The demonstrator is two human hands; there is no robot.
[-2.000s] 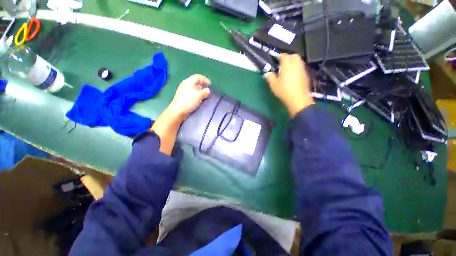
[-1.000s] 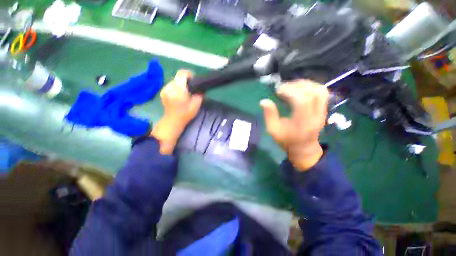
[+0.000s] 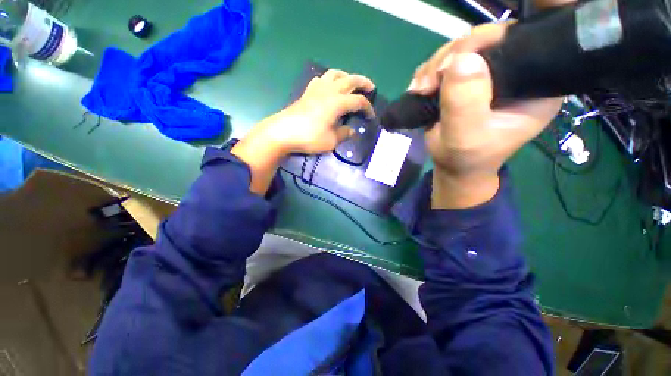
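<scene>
A dark solar panel (image 3: 340, 183) lies back side up on the green bench, with a white rating label (image 3: 388, 157) and a black junction box (image 3: 356, 144). Its thin output cable (image 3: 346, 213) trails along the near edge. My left hand (image 3: 327, 110) rests on the panel with fingers and thumb bent around the junction box area, partly hiding it. My right hand (image 3: 478, 110) grips a thick black corded hand tool, perhaps an electric screwdriver (image 3: 559, 62), close to the camera. Its dark narrow end points left, over the panel beside the label; whether it touches is unclear.
A crumpled blue cloth (image 3: 158, 84), a black cap (image 3: 139, 26) and a clear bottle (image 3: 44, 33) lie left. A white scrap (image 3: 574, 147) and loose cable (image 3: 566, 198) lie right, near the partly hidden panel pile. An open carton (image 3: 59, 220) stands lower left.
My right hand took hold of the black tool and brought it over the panel. My left hand held the tool's end one second ago and is now down on the panel. The view has shifted closer.
</scene>
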